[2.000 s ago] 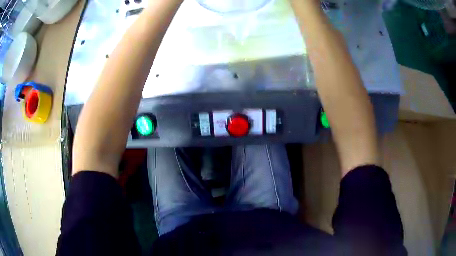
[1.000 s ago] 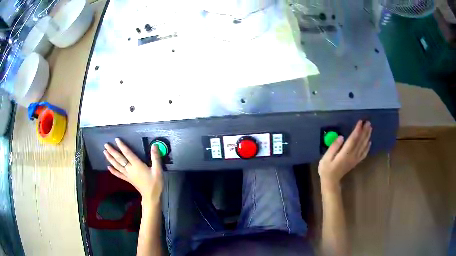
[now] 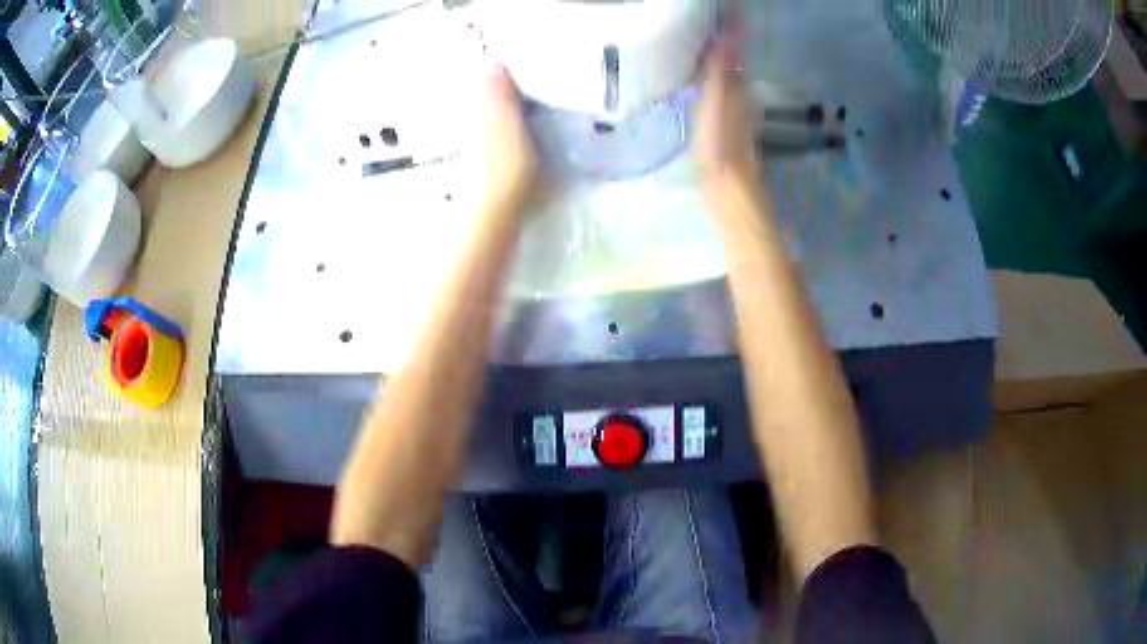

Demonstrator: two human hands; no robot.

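Observation:
A white housing [image 3: 610, 57] with a dark slot on its near side is at the top centre, cut off by the picture's edge. My left hand [image 3: 509, 138] is on its left side and my right hand [image 3: 723, 120] on its right side; both are blurred. The housing is held between them, above a clear round fixture [image 3: 616, 154] on the metal machine table [image 3: 415, 252]. A thin pale yellowish sheet [image 3: 616, 245] lies in front of the fixture.
The red emergency stop button [image 3: 620, 442] is on the dark front panel; my forearms cover the green buttons. White bowls [image 3: 94, 239] and a tape dispenser [image 3: 149, 365] stand on the left bench. A fan [image 3: 1013, 38] is at upper right, a carton [image 3: 1063, 333] at right.
Both hands have left the green buttons and moved forward to the white housing, now held between them. The view has shifted, showing more of the table's far part and the fan.

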